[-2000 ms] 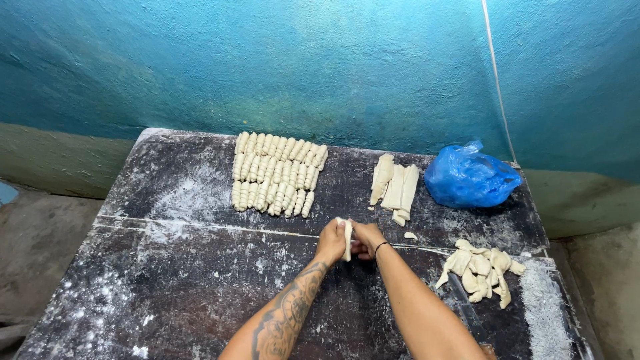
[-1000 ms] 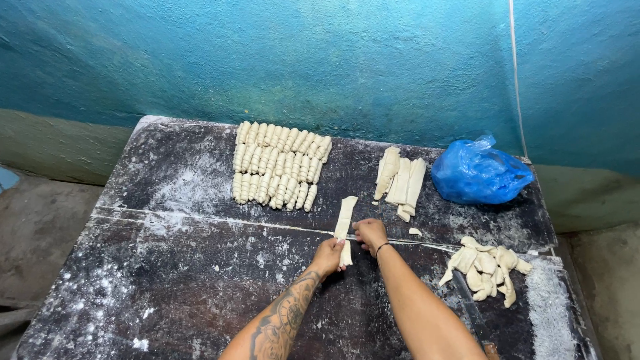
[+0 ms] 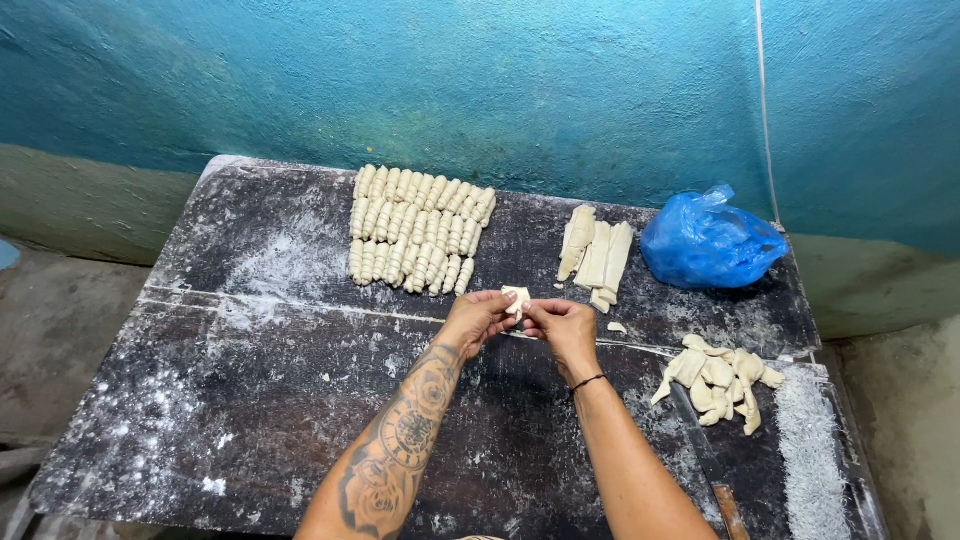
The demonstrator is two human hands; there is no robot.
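Between my left hand (image 3: 481,319) and my right hand (image 3: 559,328), a small piece of pale dough (image 3: 517,299) is pinched by the fingers of both, just above the floured dark table (image 3: 262,390). Beyond my left hand lie rows of coiled dough rolls (image 3: 412,229), packed side by side. Flat dough strips (image 3: 598,259) lie side by side past my right hand, with a small dough scrap (image 3: 616,328) nearer to it. The undersides of my fingers and part of the held dough are hidden.
A blue plastic bag (image 3: 709,240) sits at the back right. Irregular dough pieces (image 3: 716,379) are heaped at the right, touching the blade of a long knife (image 3: 697,435) with a wooden handle. A band of white flour (image 3: 810,450) lines the right edge. A blue wall (image 3: 480,90) stands behind.
The dough strip that lay stretched out from my left hand a second ago now shows as a short piece between both hands. My right hand has come closer to my left.
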